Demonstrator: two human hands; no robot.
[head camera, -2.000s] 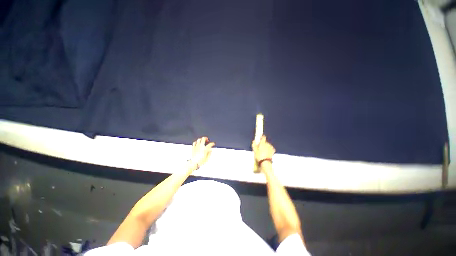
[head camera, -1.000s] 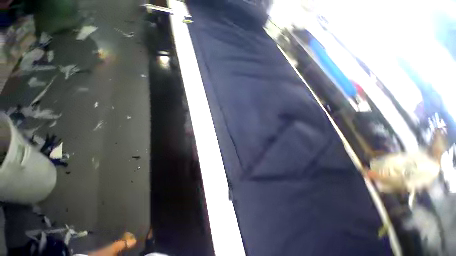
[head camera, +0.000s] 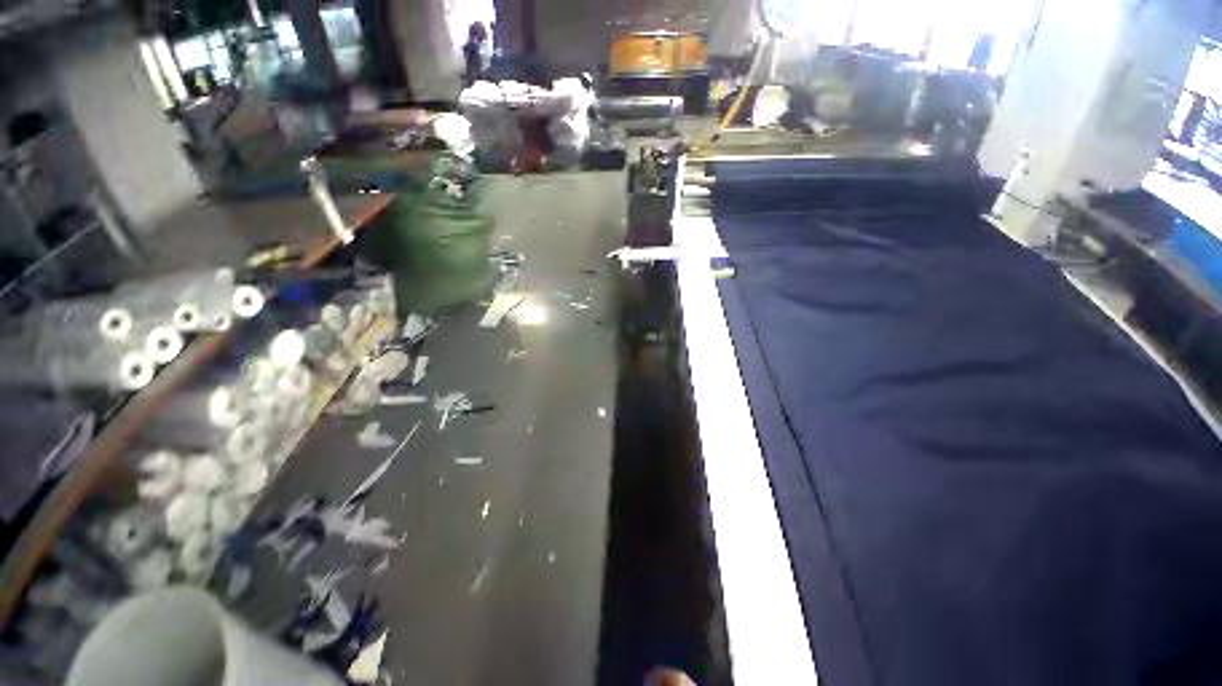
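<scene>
Dark navy fabric (head camera: 992, 442) covers the long table on the right, with soft wrinkles across it and a lengthwise edge line near its left side. The pale table border (head camera: 741, 496) runs along the fabric's left side. A small blurred bit of skin, seemingly my left hand (head camera: 667, 678), is cut off by the bottom edge beside the table; its fingers and grip cannot be told. My right hand is out of the picture. A short pale strip (head camera: 724, 272) lies at the fabric's left edge farther up the table.
A white bin (head camera: 201, 643) stands at the lower left. Scraps litter the grey floor (head camera: 536, 496). White rolls (head camera: 241, 436) are stacked at left, near a green sack-like object (head camera: 442, 248). A pale bar (head camera: 650, 253) juts out from the table's left edge. A pillar (head camera: 1059, 107) stands at the right.
The view has swung from facing the table to looking along its length and the aisle. Both hands, earlier at the table border with the right on a pale strip, have left that view.
</scene>
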